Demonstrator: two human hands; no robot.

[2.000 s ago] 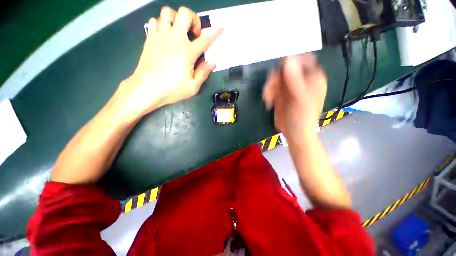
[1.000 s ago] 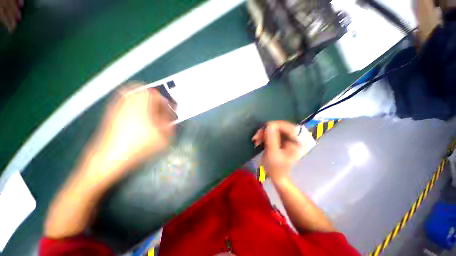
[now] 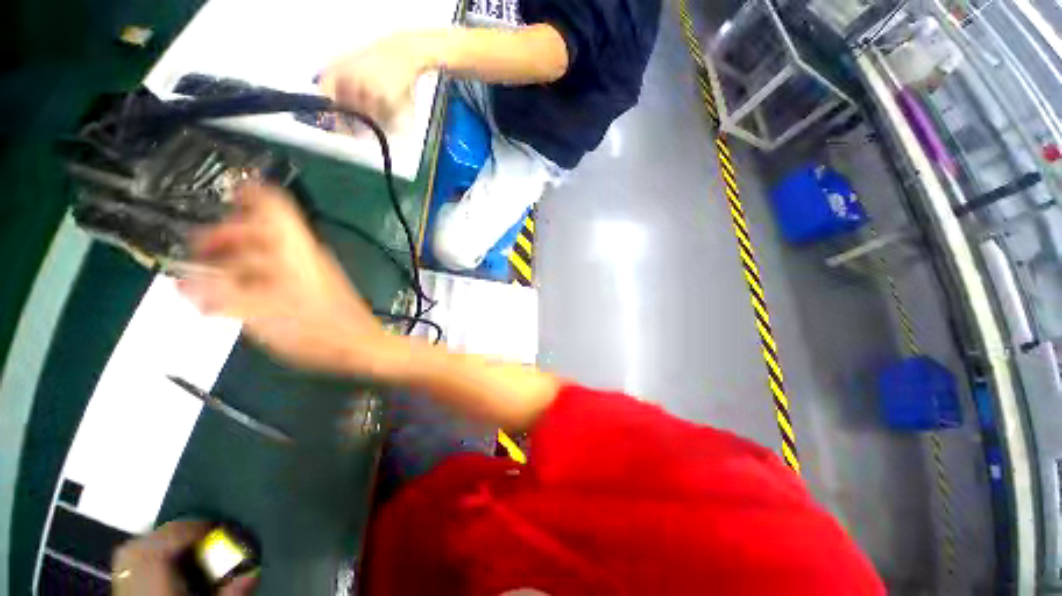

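My left hand (image 3: pixel 157 561), cut off by the lower left edge, holds the open device housing (image 3: pixel 247 545), with a yellow-edged white battery (image 3: pixel 221 555) in it. My right hand (image 3: pixel 274 279) is blurred and reaches over the front of the dark soldering station (image 3: pixel 175 175); whether its fingers hold anything cannot be told. Thin dark tweezers (image 3: pixel 229 409) lie on the green mat, one end over the long white backing sheet (image 3: pixel 146 402). Black pieces (image 3: pixel 71 492) show at the sheet's lower end.
A black handle-like part with a thick cord (image 3: pixel 250 103) extends above the station. Cables (image 3: pixel 408 250) hang near the bench edge. Another person's hand (image 3: pixel 379 82) is over white paper beyond. Yellow-black floor tape (image 3: pixel 755 303) and blue bins (image 3: pixel 819 204) are at right.
The view has swung right. My right hand has moved to the station. The device is now in my left hand, and the tweezers lie on the mat.
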